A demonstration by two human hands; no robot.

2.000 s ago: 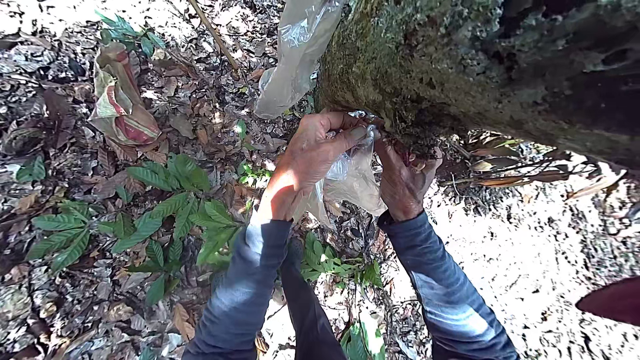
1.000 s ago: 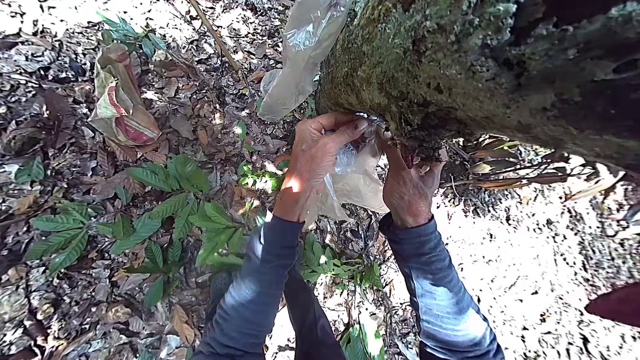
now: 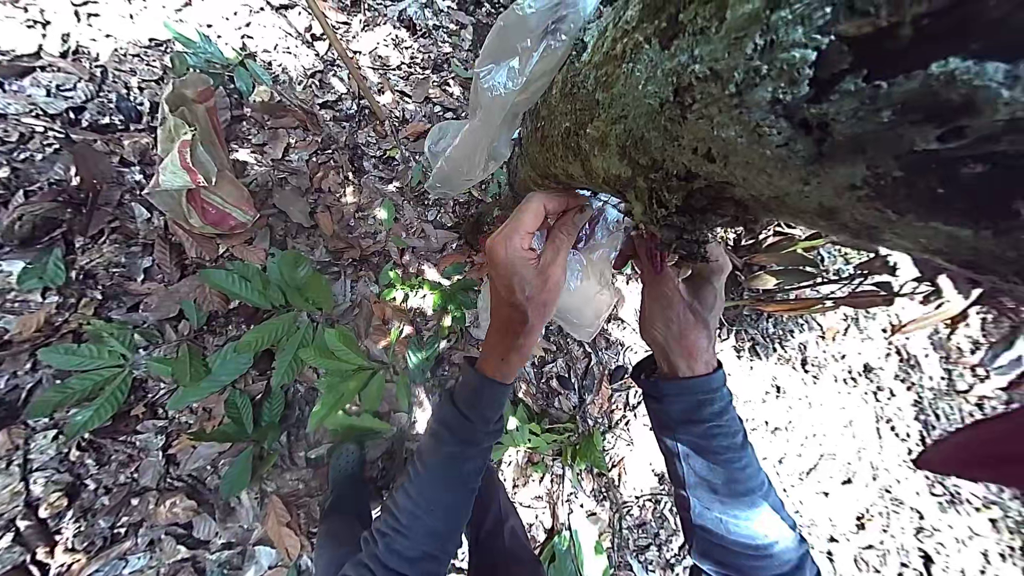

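Observation:
A clear plastic bag or sheet hangs beneath the mossy tree trunk. My left hand pinches the upper edge of this plastic between thumb and fingers, close against the bark. My right hand is just right of the plastic at the trunk's underside; its fingertips are partly hidden by shadow and bark, so what they hold cannot be told. Something dark red shows by its fingers. A second strip of clear plastic hangs beside the trunk, above my left hand.
An open woven sack with red stripes stands on the leaf litter at the left. Green leafy seedlings grow left of my arms. A thin stick lies near the top. Dry long leaves lie right of my right hand.
My left hand has drawn slightly away from my right hand, and more of the plastic shows between them. My legs have shifted to the left.

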